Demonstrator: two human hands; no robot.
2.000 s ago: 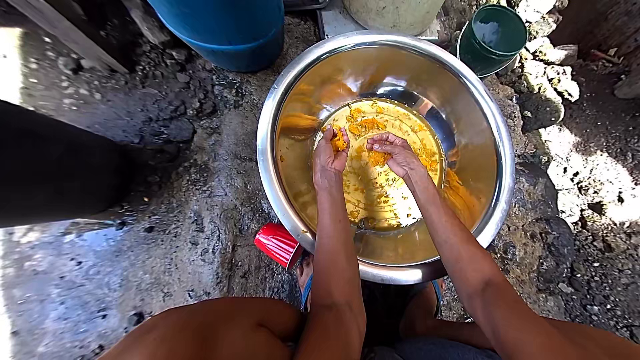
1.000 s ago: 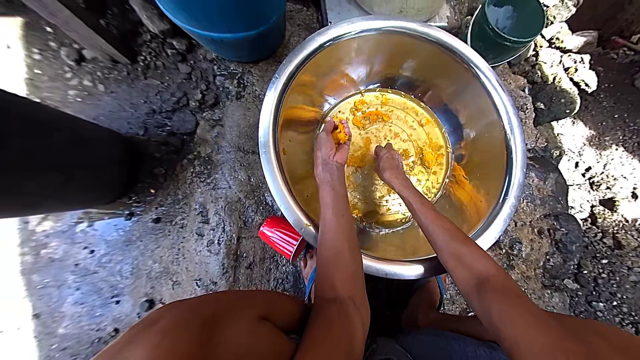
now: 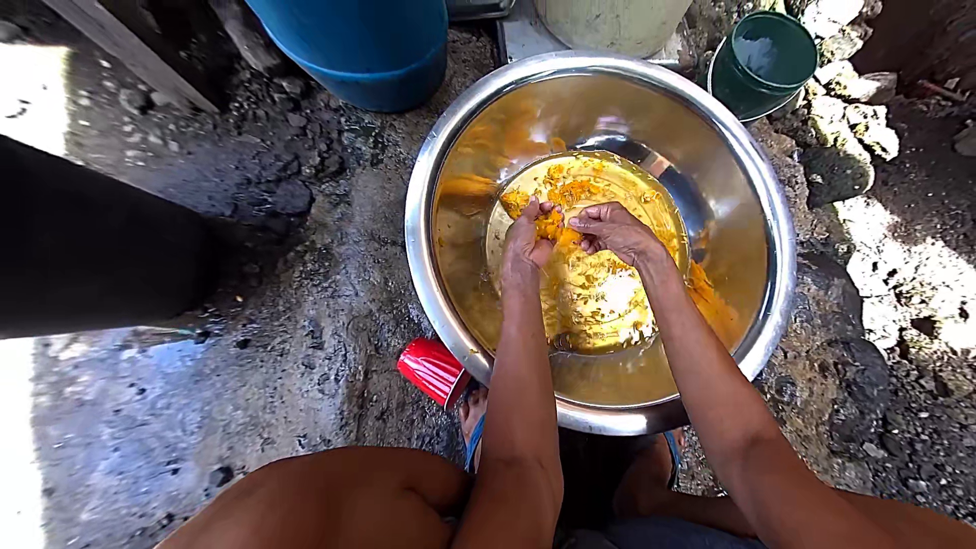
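Note:
A wide stainless steel basin (image 3: 778,252) stands on the ground before me, with yellowish liquid and loose orange bits (image 3: 576,191) in its bottom. Over the liquid, my left hand (image 3: 528,236) holds a clump of orange pulp (image 3: 548,224) in curled fingers. My right hand (image 3: 616,232) is just right of it, thumb and fingers pinched together at the clump's edge; whether they grip a piece of pulp is hard to tell. More orange residue (image 3: 709,301) clings to the basin's right inner wall.
A red cup (image 3: 433,372) lies tilted against the basin's lower left, beside my foot. Behind stand a blue plastic container (image 3: 358,53), a pale bucket (image 3: 614,23) and a green bucket (image 3: 765,61) holding liquid. Rubble lies to the right; a dark cylindrical object (image 3: 91,236) is at left.
My right hand has come up from low over the liquid, where it was a second ago, to beside the pulp in my left hand. The left hand still holds pulp.

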